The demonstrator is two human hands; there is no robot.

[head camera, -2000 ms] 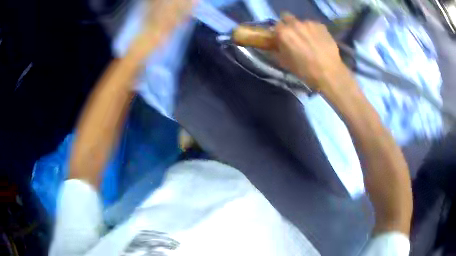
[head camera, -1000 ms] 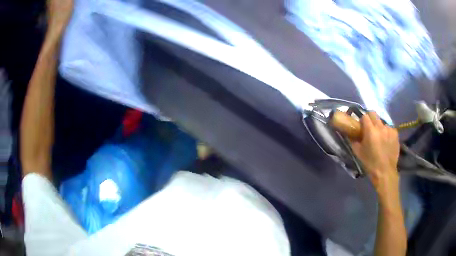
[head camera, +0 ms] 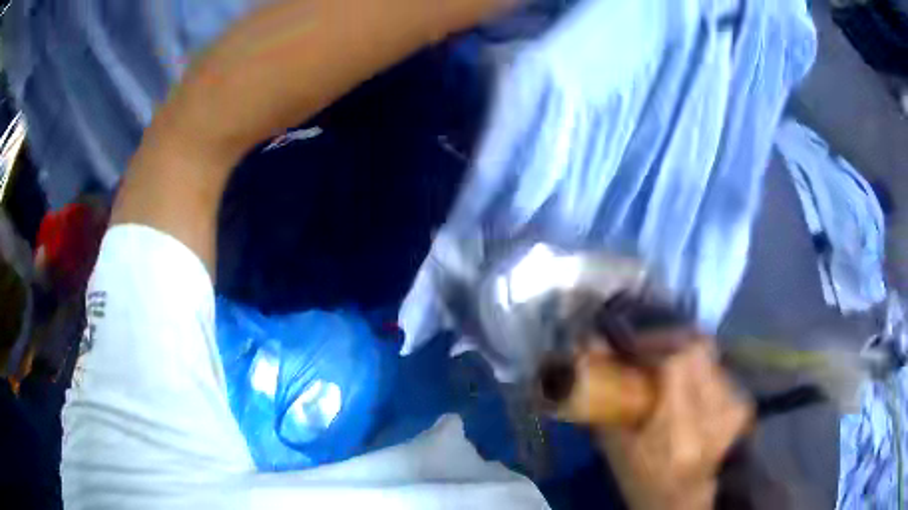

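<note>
My right hand (head camera: 687, 423) is closed around the brown wooden handle of a steam iron (head camera: 548, 289). The iron is blurred by motion, its shiny metal body at the lower near part of a pale blue garment (head camera: 637, 129). I cannot tell whether the iron touches the cloth. The garment hangs in long folds from the top of the view. My left forearm reaches across the upper left to the top edge; my left hand is cut off by that edge.
A blue plastic bag (head camera: 334, 383) lies below, left of the iron. A red cloth (head camera: 70, 244) and grey-blue cloth (head camera: 80, 100) are at the left. More light-blue cloth (head camera: 846, 219) lies on the dark-grey table (head camera: 787, 284) at the right. A cable runs right from the iron.
The view has shifted left. The iron in my right hand appears nearer to me. My left arm now crosses the upper left toward the top, and the garment appears in broad folds instead of narrow strips.
</note>
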